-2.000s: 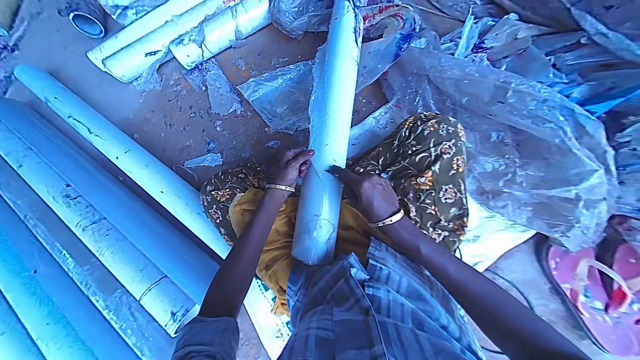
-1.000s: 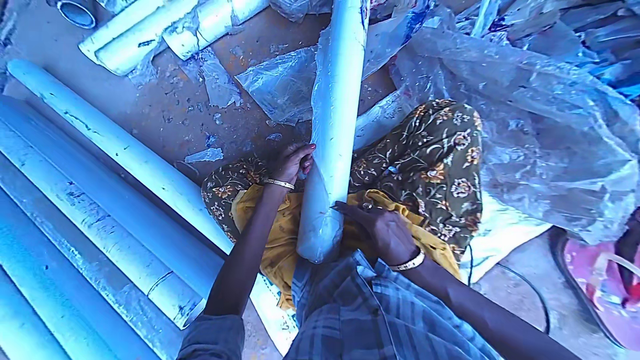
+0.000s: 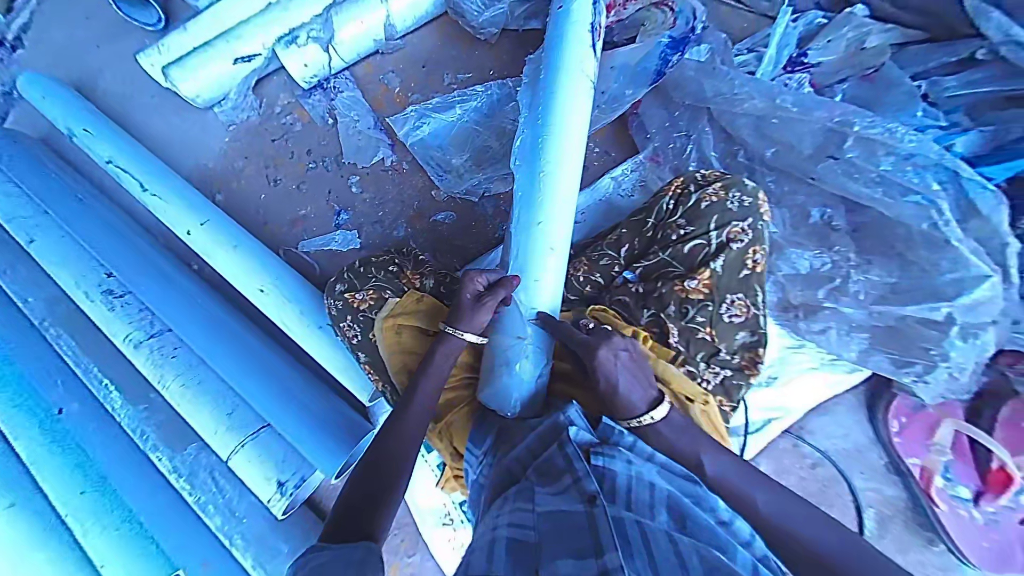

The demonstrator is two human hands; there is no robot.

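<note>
A long pale plastic pipe [image 3: 552, 160] lies lengthwise over my lap, its near end against my plaid shirt. Clear plastic film [image 3: 520, 352] wraps its near part. On the pipe's left side, my left hand [image 3: 482, 300] pinches an edge of the film between thumb and fingers. My right hand [image 3: 612, 360] is at the pipe's right side, its index fingertip touching the film and the other fingers curled. Whether it holds anything small is hidden. Both wrists wear bangles.
Several long pipes [image 3: 176, 208] lie side by side on the floor at left. Shorter pipes [image 3: 240, 48] lie at the top. Crumpled clear plastic sheeting [image 3: 848, 208] spreads at right, with loose scraps [image 3: 464, 136] beyond my knees. A pink sandal [image 3: 952, 480] and a dark cable [image 3: 840, 472] are at lower right.
My right hand has shifted down and outward from the pipe's side, with its index finger now extended onto the film. My left hand keeps hold of the film at the left side.
</note>
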